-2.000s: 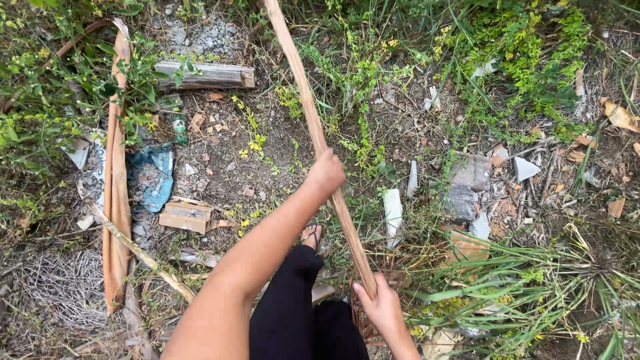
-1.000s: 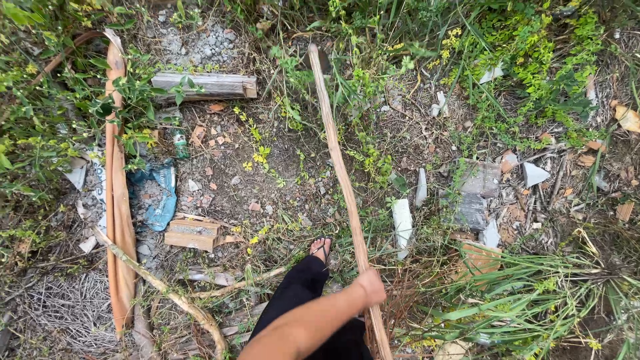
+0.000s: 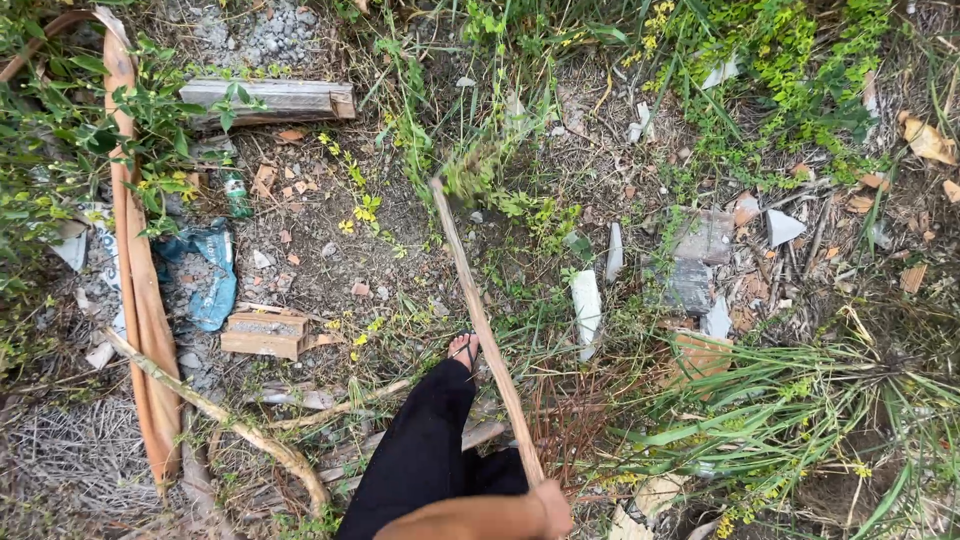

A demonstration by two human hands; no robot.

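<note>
A long wooden handle (image 3: 484,330) slants from the bottom centre up into the low weeds. My left hand (image 3: 551,510) is closed around it near the bottom edge, with the forearm coming from below. The far end of the handle meets a blurred clump of green weeds (image 3: 480,169); whether a tool head is fixed there cannot be told. Out of view is my right hand. My sandalled foot (image 3: 463,349) stands just left of the handle.
A weathered wood block (image 3: 270,101), a broken hollow brick (image 3: 264,335) and a torn blue plastic bag (image 3: 214,277) lie at left, beside a long dry brown sheath (image 3: 146,300). White shards (image 3: 586,311), a ridged grey piece (image 3: 679,285) and long grass (image 3: 765,420) are at right. A curved branch (image 3: 225,420) lies lower left.
My left hand has gone down to the bottom edge with the handle. The handle's far end, near the top a second ago, is lower among weeds. My right hand, on the handle two seconds ago, has left view.
</note>
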